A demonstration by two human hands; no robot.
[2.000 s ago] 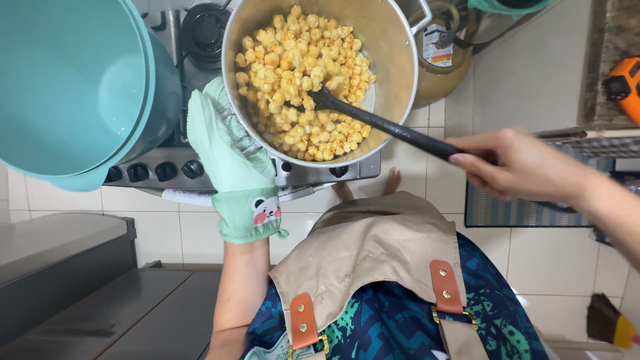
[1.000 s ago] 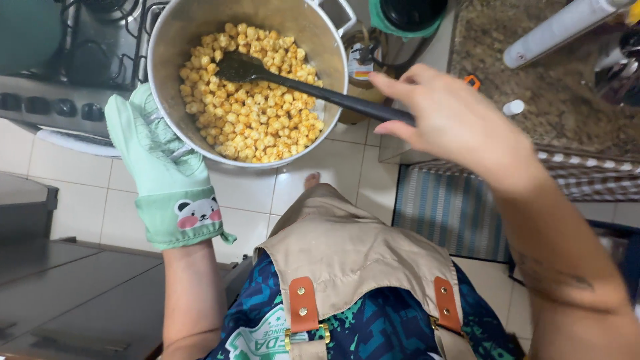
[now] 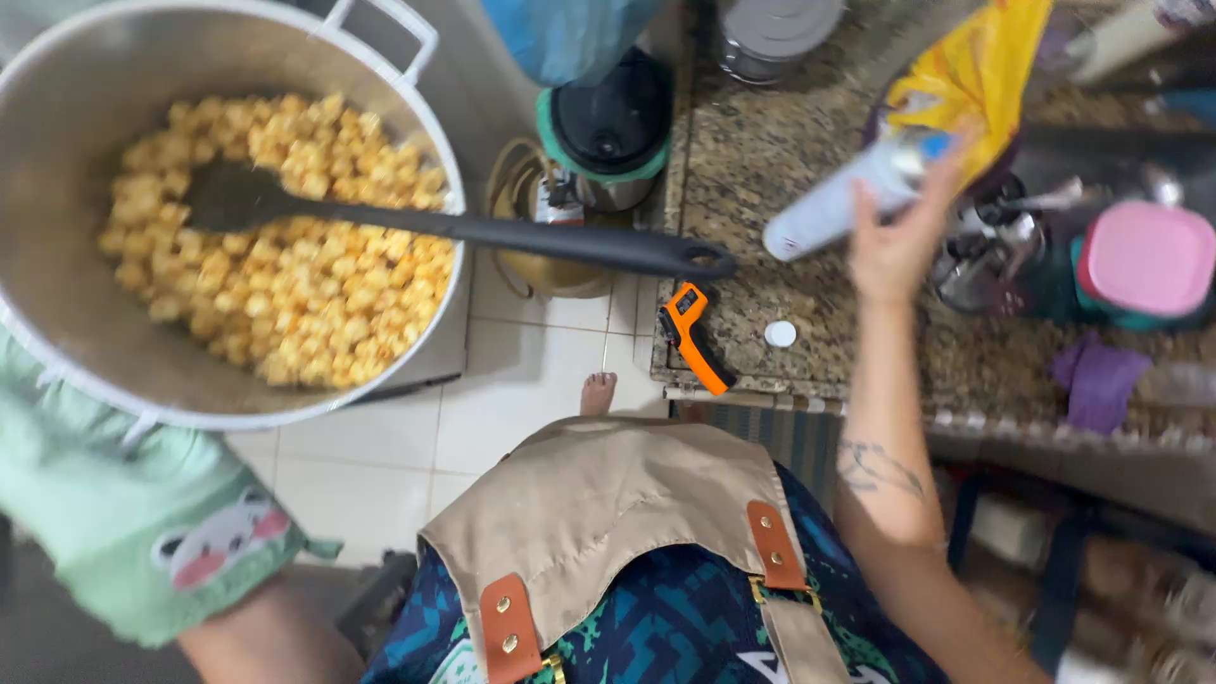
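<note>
My left hand [image 3: 123, 494], inside a mint-green oven mitt with a bear face, is at the near left rim of a large metal pot [image 3: 152, 356]; its fingers are hidden behind the pot. Caramel-coloured popcorn [image 3: 313, 275] lies in the pot. A black spatula [image 3: 532, 237] rests in it, its handle across the rim, untouched. My right hand [image 3: 898, 228] is over the granite counter, its fingers around a white cylindrical can [image 3: 836, 209] with a blue part at its top. A yellow bag [image 3: 988, 76] lies just beyond that hand.
On the counter [image 3: 741, 152] are an orange infrared thermometer [image 3: 701, 342], a white cap [image 3: 780, 333], a lidded container [image 3: 779, 28] and a purple cloth [image 3: 1102, 380]. Cutlery and a pink-lidded container [image 3: 1149, 256] are at the right. A black-lidded bin [image 3: 613, 114] stands between pot and counter.
My right hand has let go of the spatula and moved right to the white can. The spatula now rests in the pot. The view has shifted right.
</note>
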